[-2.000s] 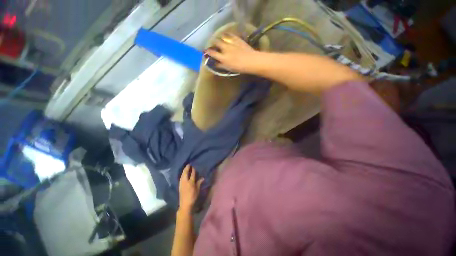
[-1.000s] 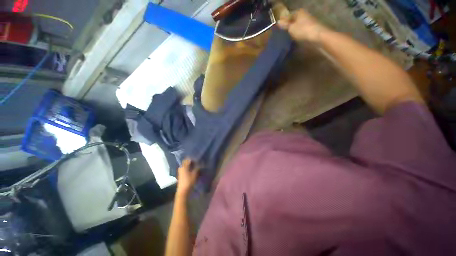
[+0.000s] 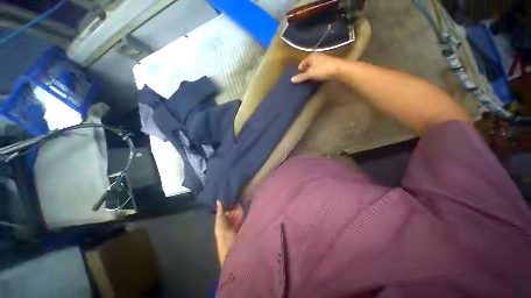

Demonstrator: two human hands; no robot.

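Observation:
A navy jacket sleeve (image 3: 268, 125) lies flat along the tan padded board (image 3: 349, 49). My right hand (image 3: 317, 68) grips the sleeve's far end near the middle of the board. My left hand (image 3: 229, 220) holds the jacket cloth at the near end, by the table's front. The rest of the jacket (image 3: 195, 122) lies crumpled to the left, with pale lining showing. The steam iron (image 3: 320, 29), with a dark plate, pale rim and red-brown handle, rests at the far end of the board, just beyond my right hand.
A blue bar (image 3: 247, 20) lies at the back of the pale cloth (image 3: 169, 61). Hoses (image 3: 457, 64) run down the right side. A blue plastic crate (image 3: 61, 81), a neighbouring pale table (image 3: 70, 180) with a dark cable loop, and a cardboard box (image 3: 125, 265) are at left.
My right hand has left the iron, which now rests at the board's far end, and grips the sleeve. The sleeve has moved onto the board and lies flatter. My left hand stays at the near end.

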